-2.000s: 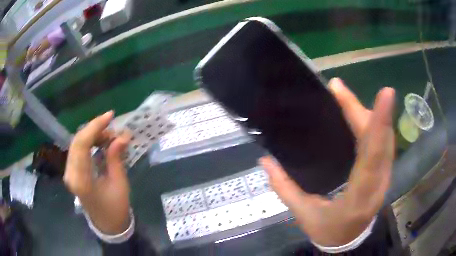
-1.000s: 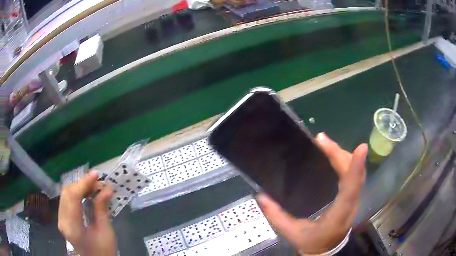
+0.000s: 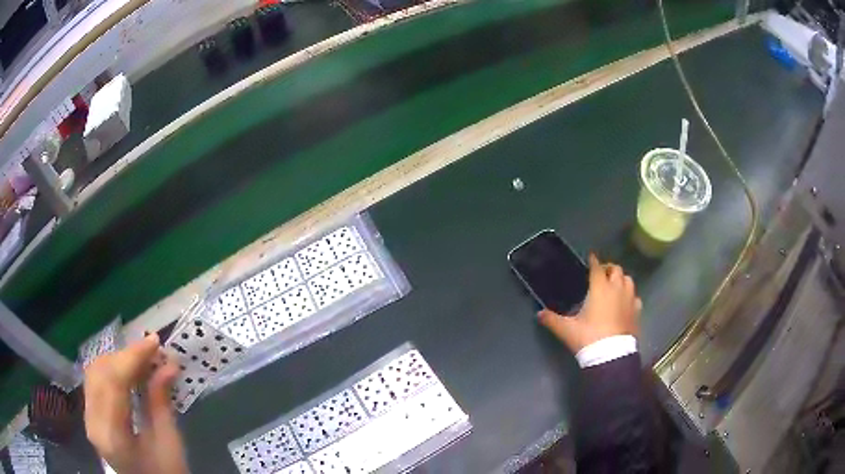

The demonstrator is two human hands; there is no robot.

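Observation:
My left hand [image 3: 130, 398] holds a small dotted white piece [image 3: 199, 356] between thumb and fingers at the lower left, over the corner of a panel stack. My right hand [image 3: 602, 305] is around the near end of a black smartphone [image 3: 548, 268], which lies flat on or just above the dark green bench. One dotted panel stack [image 3: 301, 287] with a clear plastic margin lies near the belt edge. A second dotted stack [image 3: 357, 412] lies nearer me, partly whitened by glare.
A clear cup [image 3: 662, 204] with yellow-green contents and a straw stands at the right beside a thin cable. A dark ribbed container [image 3: 56, 412] is at the lower left, by the post [image 3: 37, 343]. The green belt [image 3: 306, 139] runs behind.
My right hand has lowered the phone away from the camera to the bench on the right. My left hand still holds the dotted piece. The view has shifted, showing more of the bench.

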